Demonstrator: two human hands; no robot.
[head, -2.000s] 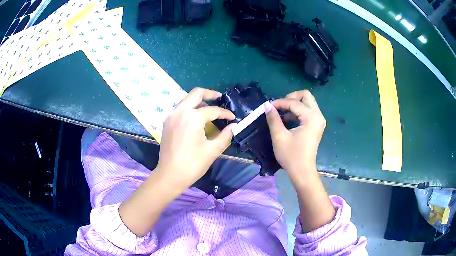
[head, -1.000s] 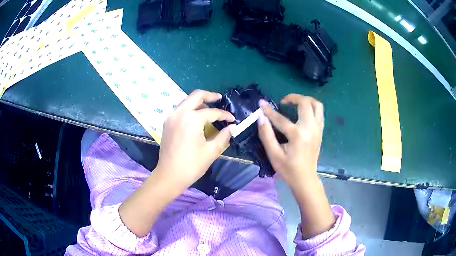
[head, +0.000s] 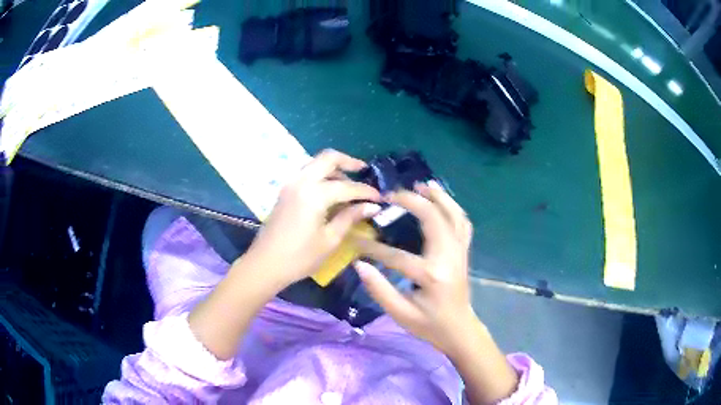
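A black plastic housing (head: 405, 168) is between my hands above the bench's front edge, mostly covered by fingers. A short white adhesive strip (head: 388, 215) lies across it. My left hand (head: 310, 217) grips the housing's left side, fingertips at the strip's left end. A yellow backing piece (head: 336, 263) hangs under its fingers. My right hand (head: 423, 265) is blurred, with some fingertips over the strip and housing and the thumb and another finger apart near the yellow piece. Whether it grips anything is unclear.
White adhesive sheets (head: 229, 130) overlap at the left. More black housings (head: 292, 35) (head: 458, 83) lie at the back. A loose yellow strip (head: 615, 186) lies right. A dark crate (head: 59, 340) stands lower left. A plastic bag (head: 689, 348) hangs lower right.
My right hand has moved left and down, its fingers spreading from the strip's right end over the housing. The yellow backing piece shows more below my left hand. The view has shifted slightly.
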